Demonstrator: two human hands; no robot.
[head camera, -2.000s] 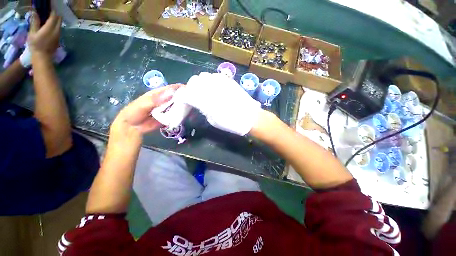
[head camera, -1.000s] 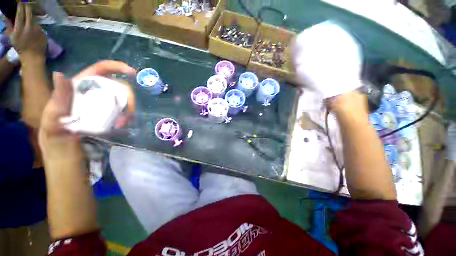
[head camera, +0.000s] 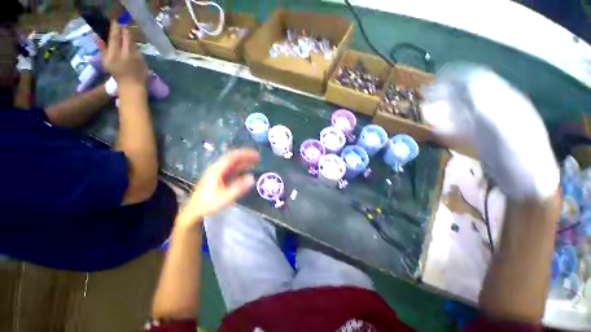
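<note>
My bare left hand (head camera: 223, 185) is open, fingers apart, just left of a purple housing (head camera: 270, 187) that stands open end up near the bench's front edge. My white-gloved right hand (head camera: 496, 123) is raised over the right side, blurred; whether it holds anything is hidden. A white housing (head camera: 280, 140) stands beside a pale blue housing (head camera: 257, 127). Farther right several blue, white and purple housings (head camera: 355, 159) stand grouped, with small tabs at their sides. A small white piece (head camera: 293, 194) lies right of the near purple housing.
Cutters (head camera: 377, 217) lie on the green bench (head camera: 324, 224). Parts boxes (head camera: 285, 72) line the far edge. A black cable (head camera: 488, 217) crosses the stained white surface (head camera: 453, 249); clustered housings (head camera: 569, 259) are at far right. A neighbouring person's arm (head camera: 136, 130) is at left.
The white object has left my left hand, and a white housing now stands beside the left blue one. My right hand remains raised at right. The view has shifted, with the bench lower and farther right.
</note>
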